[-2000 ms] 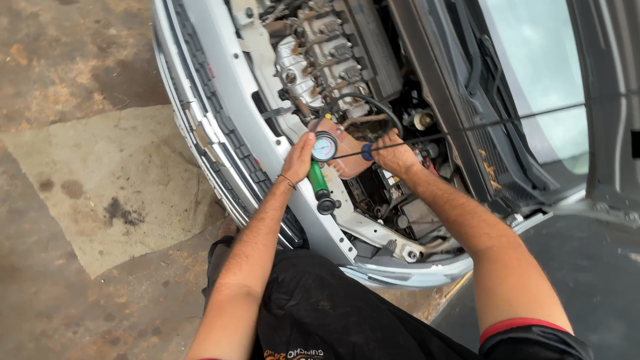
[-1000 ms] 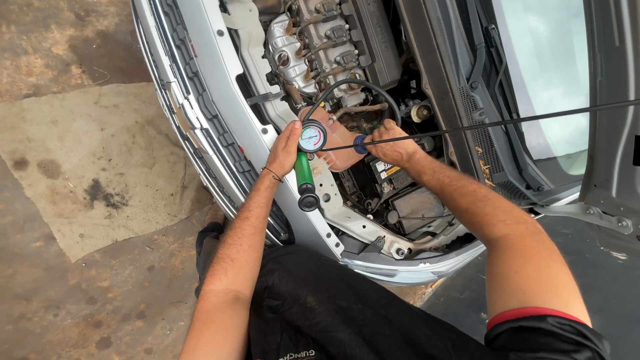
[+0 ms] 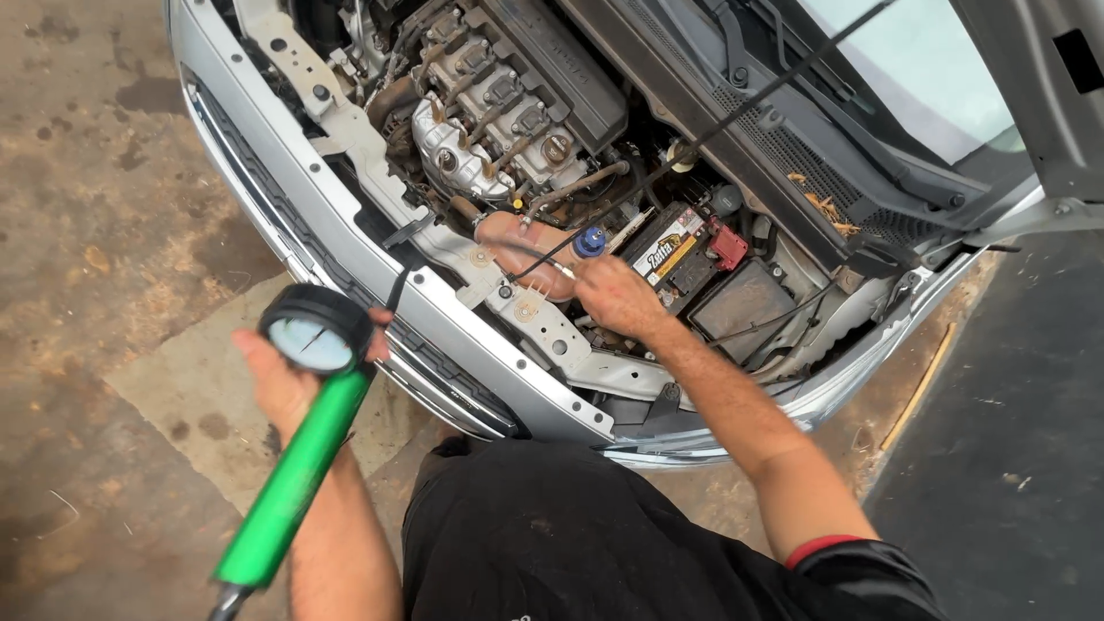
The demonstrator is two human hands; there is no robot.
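Observation:
My left hand [image 3: 289, 388] holds a green hand pump [image 3: 297, 474] with a round black-rimmed pressure gauge [image 3: 315, 332], out in front of the car's grille. A black hose [image 3: 399, 289] shows beside the gauge. The pinched fingers of my right hand [image 3: 617, 297] hold a small light-coloured fitting [image 3: 565, 271], low over the brownish coolant reservoir [image 3: 526, 246]. A blue cap adapter [image 3: 590, 242] sits on the reservoir's neck, just above my right fingers. My palm hides the rest of what the right hand grips.
The thin black hood prop rod [image 3: 733, 112] crosses the bay diagonally, over the reservoir. Right of my hand is the car battery [image 3: 668, 246] with a red terminal cover [image 3: 727, 245]. The engine [image 3: 483, 95] lies beyond. The front crossmember [image 3: 552, 332] and bumper edge [image 3: 483, 371] run nearest me.
My left hand has carried the pump and gauge away from the reservoir to the left, outside the bay. My right hand has moved from the blue adapter to just below it. The looped hose has left the reservoir area.

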